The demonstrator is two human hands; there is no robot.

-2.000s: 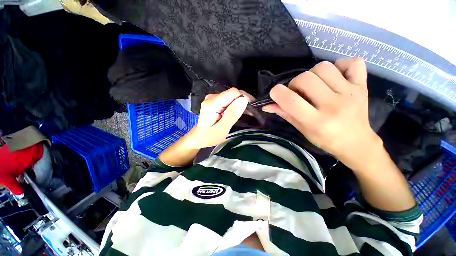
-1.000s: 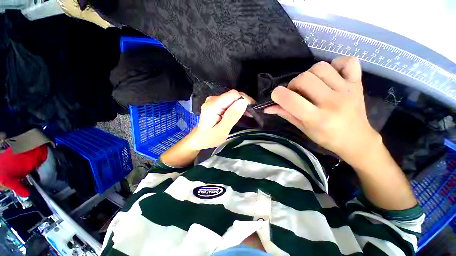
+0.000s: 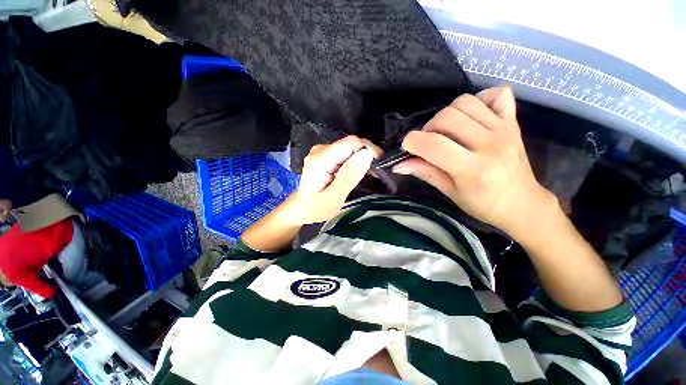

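A dark grey-black garment piece (image 3: 346, 56) with a faint floral print hangs over the table's front edge towards my lap. My left hand (image 3: 332, 179) pinches a narrow edge of this cloth between thumb and fingers. My right hand (image 3: 474, 154) is closed around a small dark pointed tool, likely thread snips (image 3: 391, 159). The tool's tip is close to my left fingertips at the cloth edge. Most of the tool is hidden in my right palm.
A ruler strip (image 3: 556, 77) runs along the white table's (image 3: 602, 26) front edge. A blue crate (image 3: 241, 192) and another blue crate (image 3: 147, 233) stand at left, a third crate (image 3: 654, 293) at right. Dark cloth (image 3: 222, 113) is heaped at left. A person in red (image 3: 34, 252) is at far left.
My right hand has shifted slightly left and turned a little, showing more of the dark tool. My left hand stays almost where it was on the cloth.
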